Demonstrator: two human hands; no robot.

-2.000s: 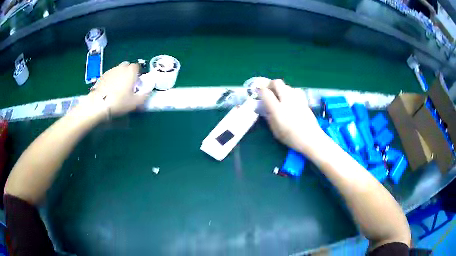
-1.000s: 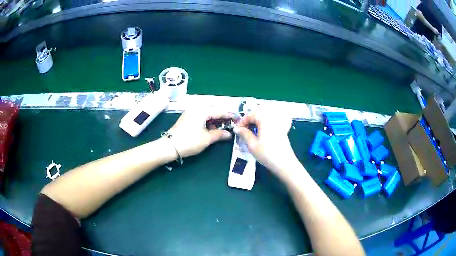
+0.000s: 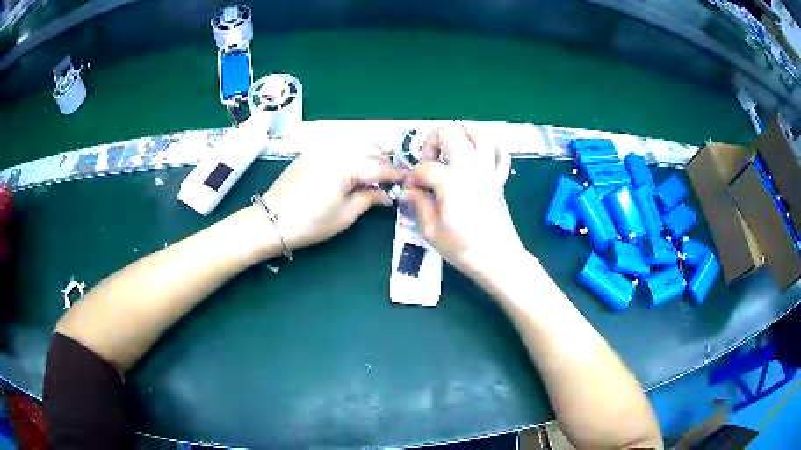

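Note:
A white handheld fan [image 3: 416, 274] lies in front of me, its handle with a dark rectangle pointing towards me. Its round head is at the whitish strip, partly covered by my right hand. My left hand [image 3: 338, 195] and my right hand [image 3: 443, 189] meet at the fan's neck. The fingertips of both hands pinch something tiny there, with thin strands and a small light end, perhaps leads or a plug. The fingers hide most of it. I cannot tell whether a battery is in this fan.
A second white fan [image 3: 223, 176] lies at left across the strip [image 3: 334, 136]. On the green belt are a fan with a blue battery [image 3: 235, 74] and a fan part [image 3: 68, 91]. Blue batteries [image 3: 625, 215] are heaped at right beside a brown carton [image 3: 725, 211]. A spoked white ring [image 3: 74, 293] lies at left.
Both hands remain at the fan's neck, fingertips still close together. Since the earliest frame, my left hand has left the second fan and joined my right. The view has shifted slightly.

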